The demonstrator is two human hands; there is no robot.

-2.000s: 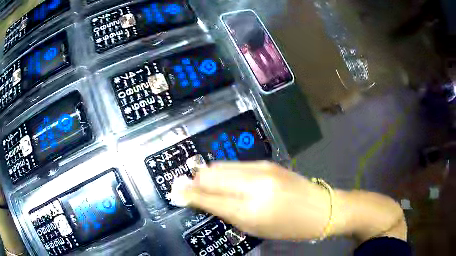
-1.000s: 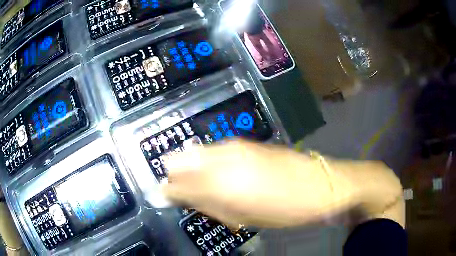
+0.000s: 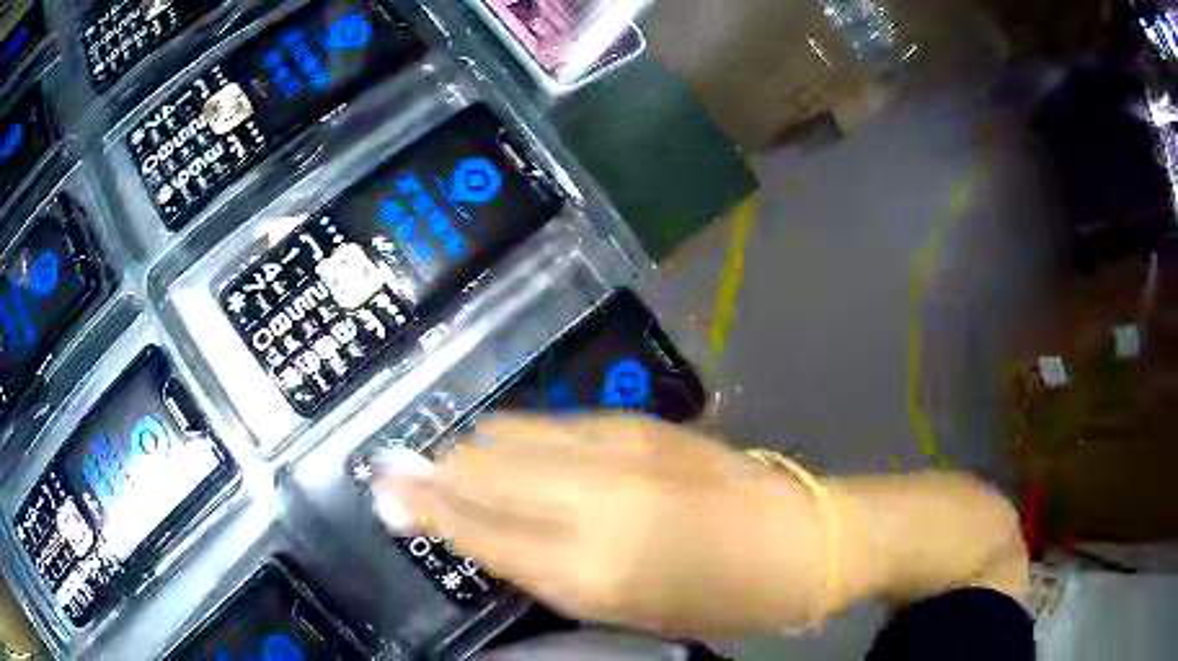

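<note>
A clear plastic tray [image 3: 269, 484] holds black keypad phones in two tilted columns, keys to the left and blue-printed screens to the right. My right hand [image 3: 607, 517] reaches in from the right, fingers together, pinching a small white cloth [image 3: 407, 491]. It lies over the keypad of a phone [image 3: 659, 368] in the right column and hides much of it; the fingertips are partly blurred. The phone above it [image 3: 394, 252] is uncovered. Only a sliver of my left hand or wrist [image 3: 16, 630] shows at the lower left edge, its fingers out of sight.
A smartphone [image 3: 549, 32] with a pinkish screen lies beside the tray at the top, on a dark green mat [image 3: 659, 162]. Beyond are brown cardboard [image 3: 756, 65] with clear plastic and a grey floor with yellow lines [image 3: 730, 278].
The tray and smartphone have shifted up and left in the picture. My right hand with the cloth is now over the phone below the one it covered before.
</note>
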